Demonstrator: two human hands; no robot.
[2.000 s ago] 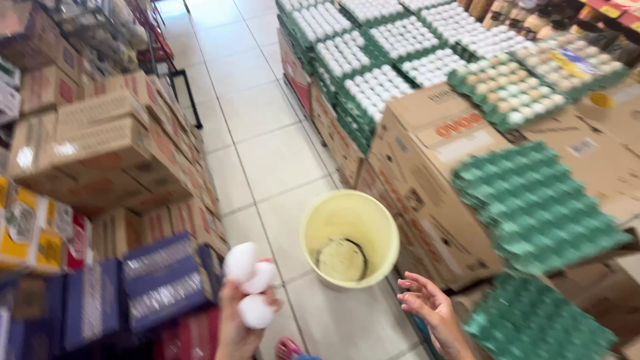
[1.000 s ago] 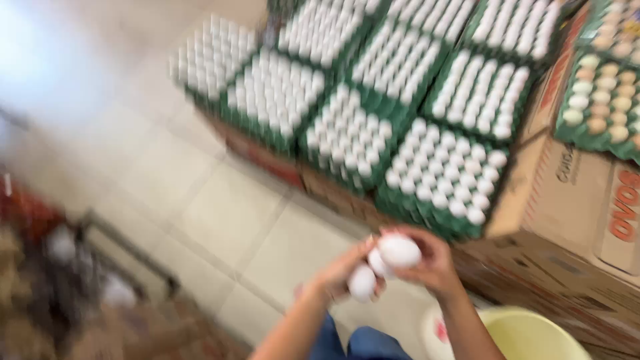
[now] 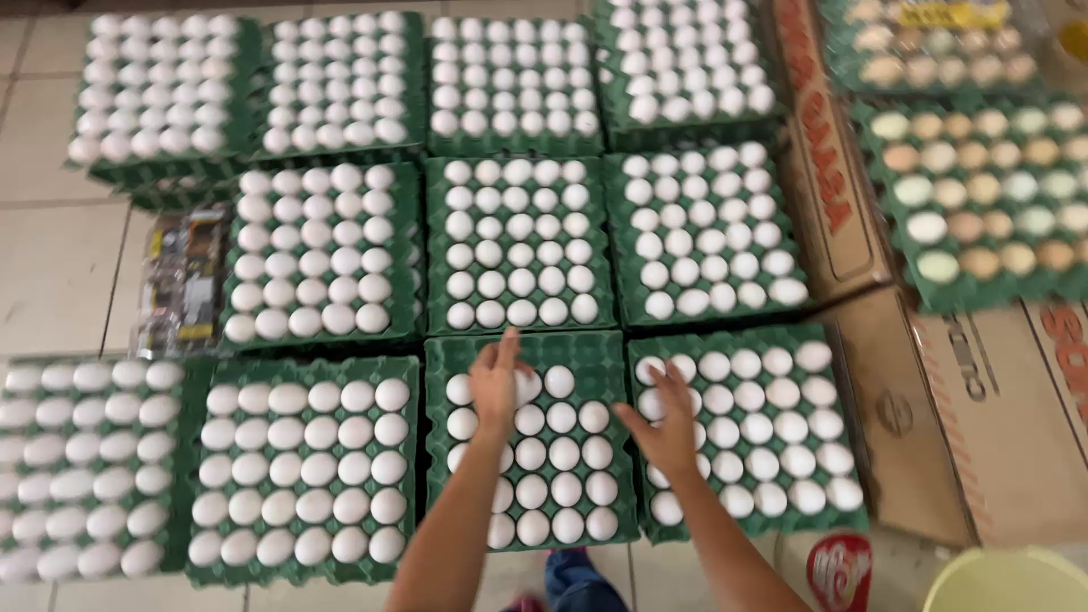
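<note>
My left hand (image 3: 495, 382) reaches over a green egg tray (image 3: 586, 344) in the nearest row, its fingers at a white egg (image 3: 527, 387) beside another white egg (image 3: 558, 382). Whether it grips that egg is blurred. The tray's far row of cups holds no eggs. To the right, my right hand (image 3: 667, 416) hovers at the left side of a full tray of white eggs (image 3: 748, 429), fingers spread over its edge eggs; no egg shows in its grasp.
Stacked green trays of white eggs (image 3: 518, 242) surround my hands. Clear plastic packs (image 3: 180, 285) lie at the left. Cardboard boxes (image 3: 1011, 425) stand on the right, with a tray of brown and pale eggs (image 3: 986, 191) on top. A yellow bucket (image 3: 1011, 582) is at the lower right.
Both hands, earlier together around several white eggs, are now apart over the nearest trays. The view has swung to face the egg trays from above.
</note>
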